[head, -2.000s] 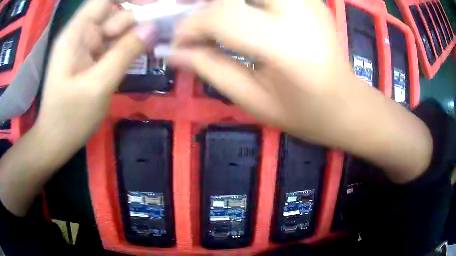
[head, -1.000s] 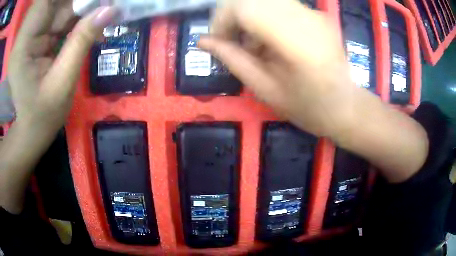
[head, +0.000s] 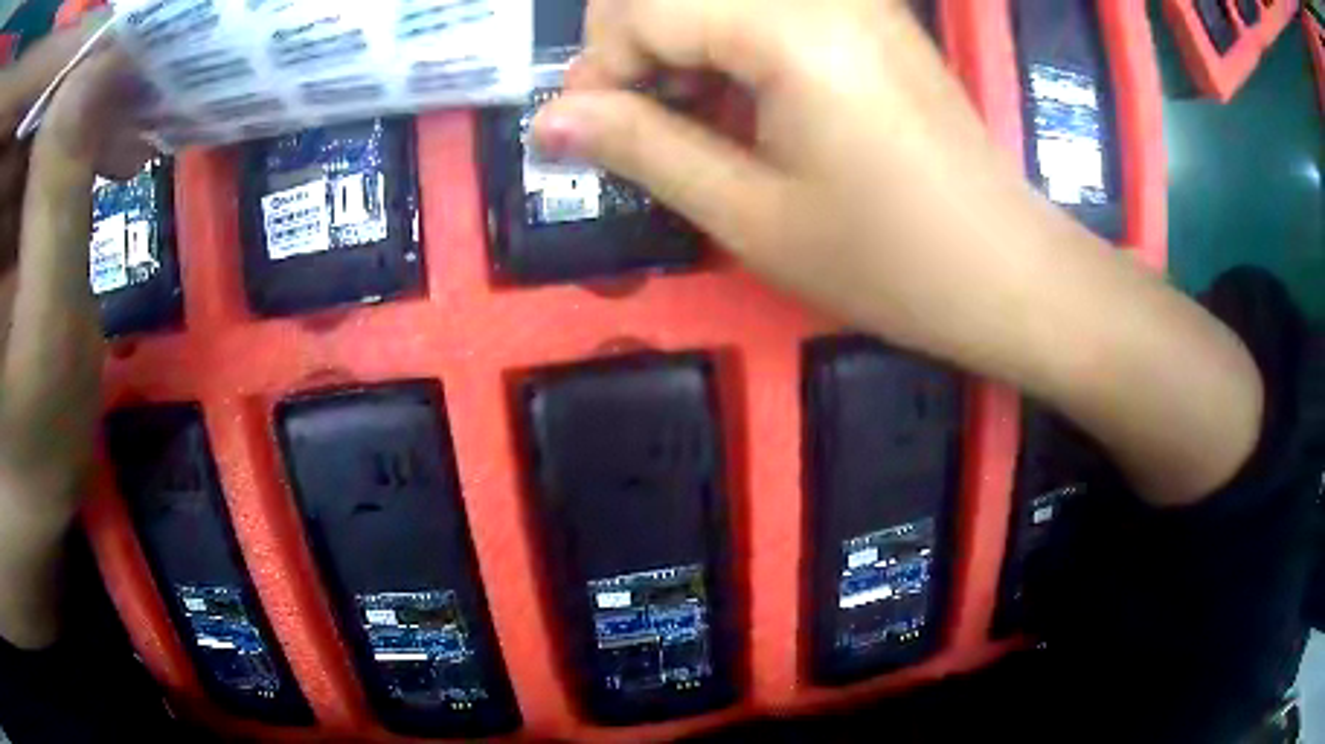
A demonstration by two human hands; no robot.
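Observation:
My left hand [head: 90, 131] holds the barcode label sheet [head: 327, 55] at its left end, at the top of the view; its fingers are partly hidden. My right hand [head: 698, 102] is over a phone in the tray's far row, thumb at a white label [head: 564, 195] on that phone's lower part. Whether its fingers grip anything is hard to tell. Another far-row phone [head: 331, 269] has a white label beside a metal slot. The near-row phones [head: 625, 465] show bare black bays and blue boards.
The red foam tray [head: 480, 334] fills the middle. At right is another tray with a phone [head: 1061, 116]. A further red tray [head: 1232, 51] is at the top right, on the green bench [head: 1235, 189]. Dark sleeves show at both sides.
The sheet has come lower into view, its printed rows now showing. My left hand has moved left. The view has shifted over the tray, with more phones showing at left. My right thumb is nearer the label.

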